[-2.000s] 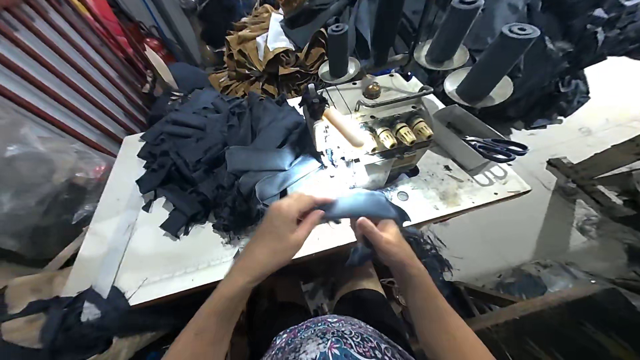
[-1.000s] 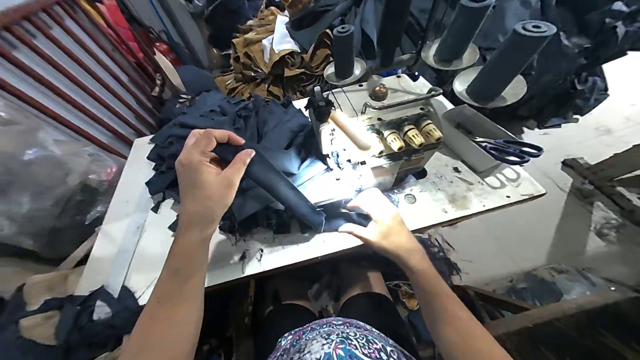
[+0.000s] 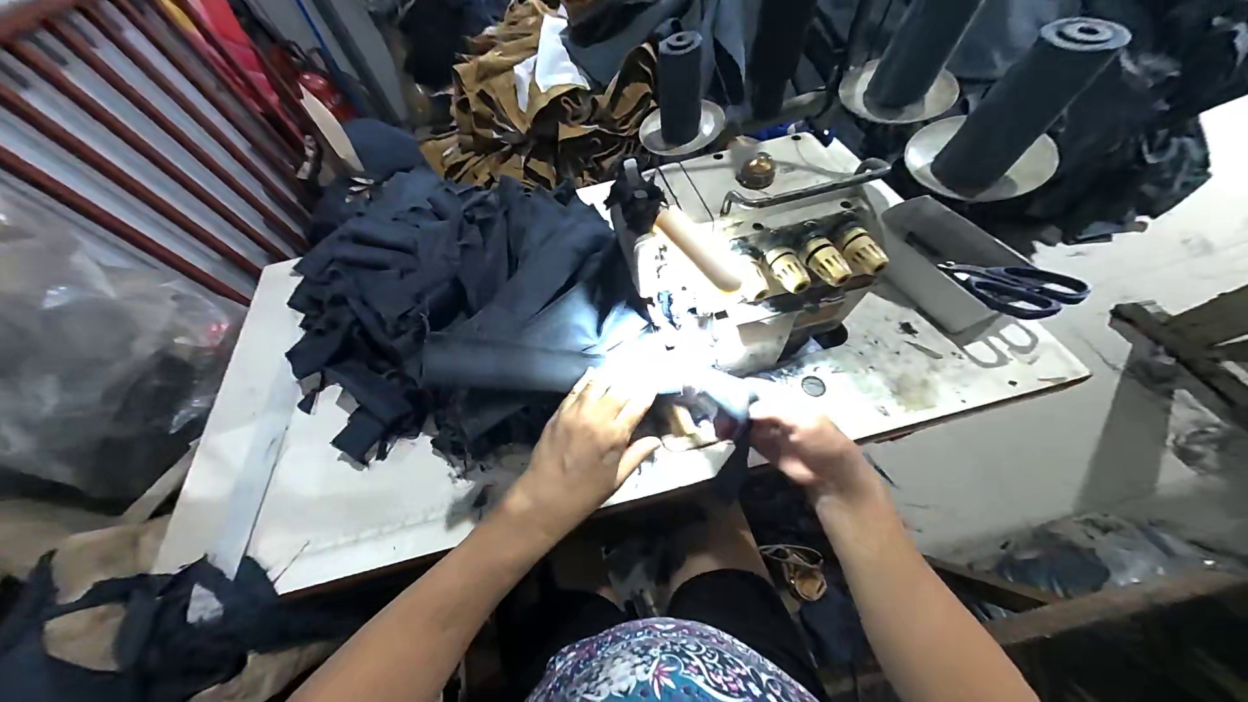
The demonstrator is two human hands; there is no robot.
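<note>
A dark fabric strip runs from the cloth pile to the brightly lit needle area of an overlock sewing machine. My left hand lies with spread fingers on the near edge of that strip, just left of the needle area. At the machine's front right, my right hand pinches the strip's other part, and a dark end hangs below the fingers. Glare hides the presser foot and the exact fingertip contact.
Thread cones stand on round plates behind the machine. Dark-handled scissors rest on a grey tray at right. Brown fabric is heaped behind. The white table's front edge is just before my lap.
My left hand, raised above the cloth pile with the strip's end one second ago, has come down and right to the machine. The strip now lies flat across the pile.
</note>
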